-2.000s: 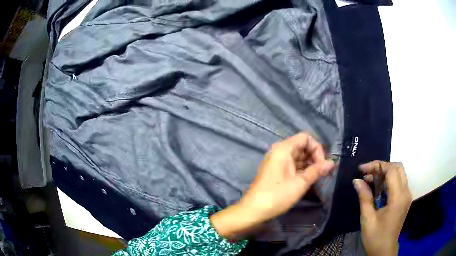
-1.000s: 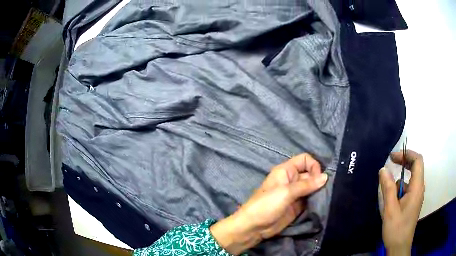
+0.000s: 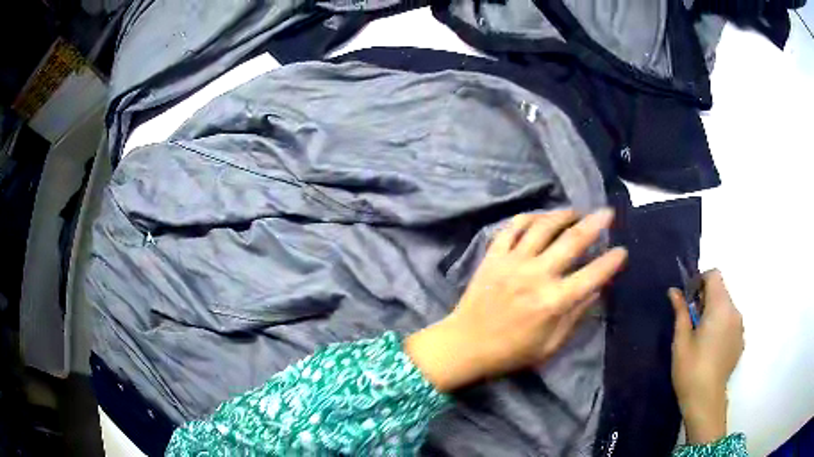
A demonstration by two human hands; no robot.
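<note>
A denim garment (image 3: 357,187) lies spread with its grey inside up. A wide navy band (image 3: 656,259) runs down its right side, with a small white label (image 3: 611,443) near the bottom edge. My left hand (image 3: 527,294) lies palm down on the grey cloth beside the band, fingers apart and slightly blurred; its palm side is hidden. My right hand (image 3: 707,344) is at the band's right edge and holds thread snips (image 3: 691,299), blades pointing up and away; the handle is mostly hidden by the fingers.
More grey and navy cloth (image 3: 580,36) lies along the top, with a navy flap at upper right. The white table (image 3: 768,196) shows at right. A pale bin (image 3: 53,259) stands at left, with a box above it. Buttons show at lower left. Something blue shows at lower right.
The garment has shifted down toward me, bringing the label to the bottom edge and more cloth into view above. My left hand has gone from pinched fingertips to spread flat. My right hand keeps the snips.
</note>
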